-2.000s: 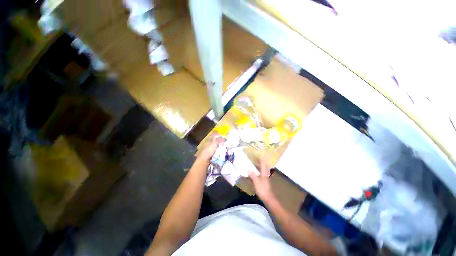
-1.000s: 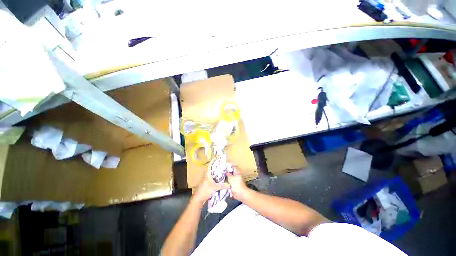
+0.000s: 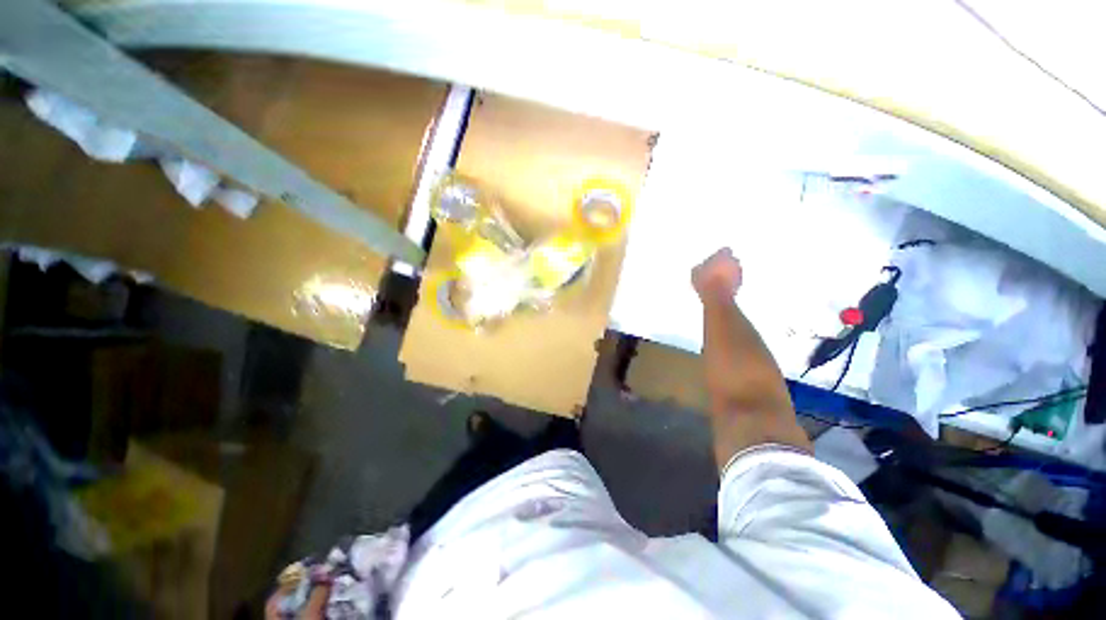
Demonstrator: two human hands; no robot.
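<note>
Several yellow packing tape rolls [image 3: 600, 208] in shiny clear plastic wrap [image 3: 497, 281] lie on a brown cardboard sheet [image 3: 516, 369] in front of me. My left hand [image 3: 306, 598] is low at the left, partly cut off by the bottom edge, and is closed on a crumpled whitish wrapper with dark print [image 3: 378, 560]. My right hand [image 3: 718, 276] is over the white bench surface, right of the cardboard and apart from the rolls. Its fingers are curled in and nothing shows in it.
A black corded tool [image 3: 876, 303] with a red spot lies on the white bench [image 3: 764, 206] at the right, beside whitish plastic sheeting [image 3: 970, 317]. A grey post [image 3: 291, 194] slants across the left. A large open carton [image 3: 328, 121] stands left of the cardboard sheet.
My hands have parted. The left has carried the wrapper away from the rolls to the lower left; the right has let go of it and moved right over the bench. The view has shifted.
</note>
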